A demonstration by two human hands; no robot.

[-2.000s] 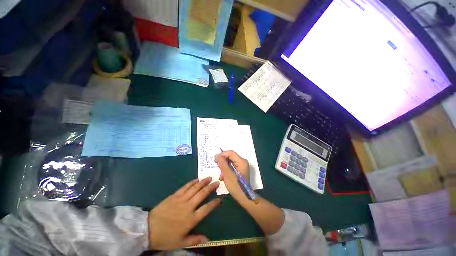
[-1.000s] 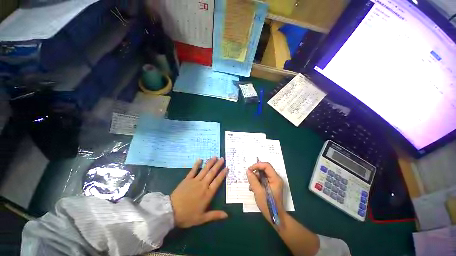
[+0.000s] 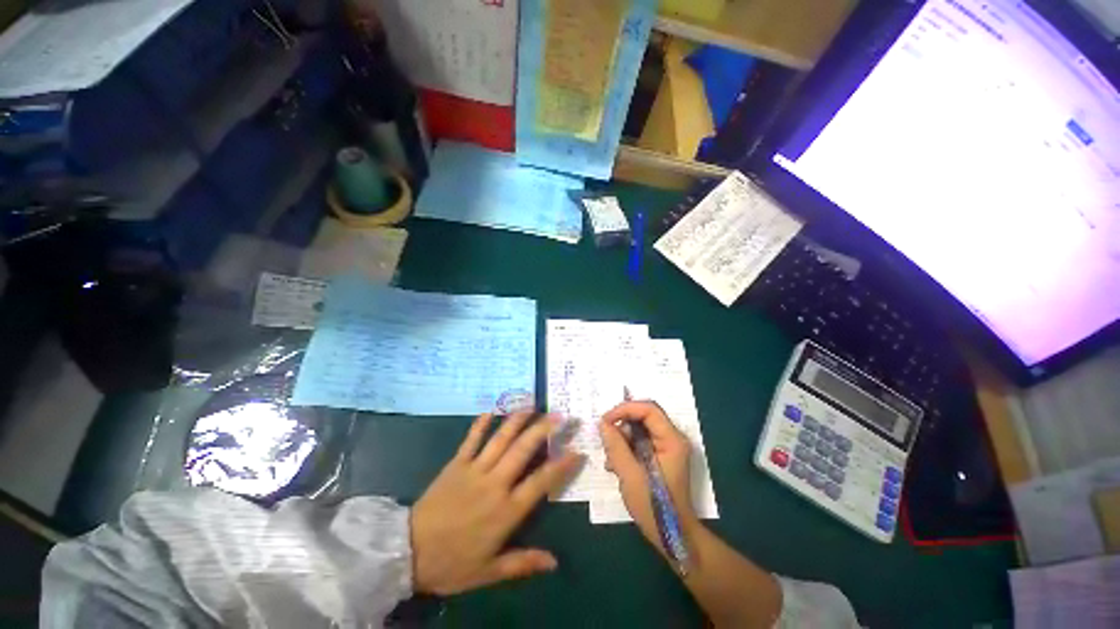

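Observation:
Two overlapping white record slips (image 3: pixel 596 356) lie on the dark green desktop, the left one bearing handwriting. My right hand (image 3: pixel 645 461) holds a slim blue-grey ballpoint pen (image 3: pixel 665 514) over the slips, its tip near their middle. My left hand (image 3: pixel 485 504) lies spread and palm down, fingertips on the left slip's lower left edge and near the blue form's lower right corner. The blue form (image 3: pixel 418 350), with a round stamp in that corner, lies left of the slips. My left hand holds nothing.
A clear bag with a black coil (image 3: pixel 252 442) lies left. The calculator (image 3: pixel 841 436), keyboard (image 3: pixel 847 307), leaning card (image 3: pixel 731 237) and monitor (image 3: pixel 983 148) are at right. A small packet (image 3: pixel 606 219), bright blue pen (image 3: pixel 636 246) and tape roll (image 3: pixel 369 199) are at the back.
The view has shifted, moving the desk items rightward in the picture. My left hand's fingers now reach onto the left slip's edge. My right hand still holds the pen over the slips.

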